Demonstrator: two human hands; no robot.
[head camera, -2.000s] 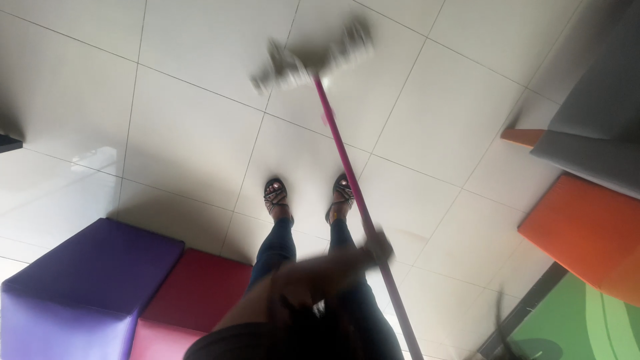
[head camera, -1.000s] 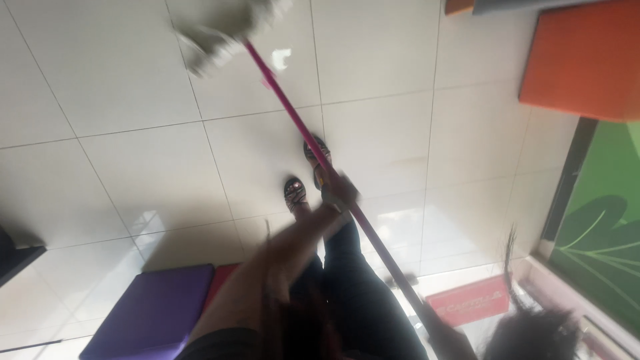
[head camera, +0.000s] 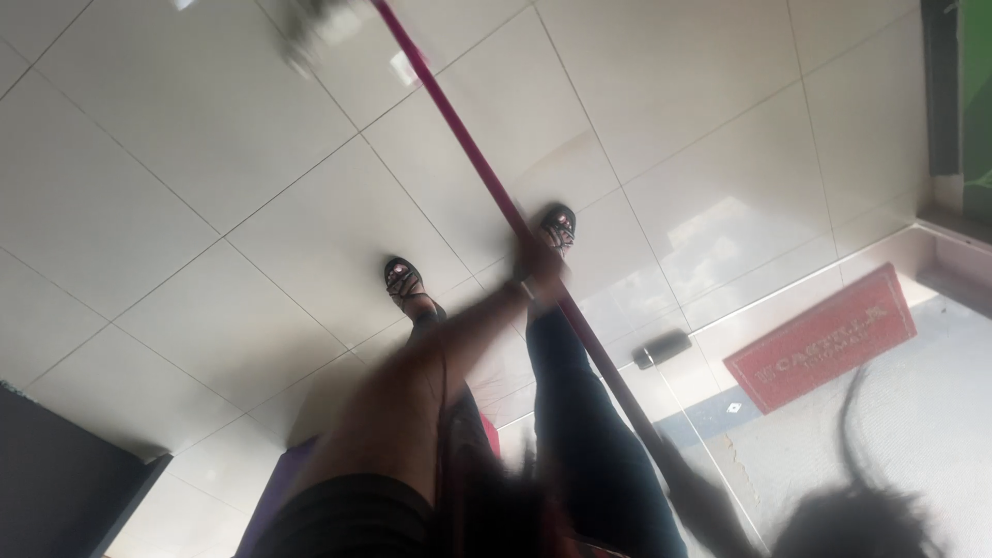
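Note:
A mop's pink pole (head camera: 473, 151) runs slantwise from the top edge down to the lower right. My left hand (head camera: 539, 267), blurred and with a band at the wrist, is closed around the middle of the pole. Lower down, my right hand (head camera: 686, 477) grips the pole's dark lower part; it is dim and blurred. The grey-white mop head (head camera: 329, 27) is at the top left, smeared by motion and partly cut off by the frame edge. Beneath the pole are my strappy black sandals (head camera: 403, 283), set apart on the tiles.
Glossy pale floor tiles (head camera: 287, 201) surround my feet. A glass door with a black handle (head camera: 661, 349) stands at right, a red mat (head camera: 825, 337) bearing writing beyond it. At lower left are a dark furniture edge (head camera: 70, 465) and a purple block (head camera: 275, 496). A green panel (head camera: 976, 101) borders the upper right.
The view has turned and shifted toward the glass door; the orange seat has left it. My left hand stays on the pole. My right hand, not visible two seconds ago, now shows on its lower part.

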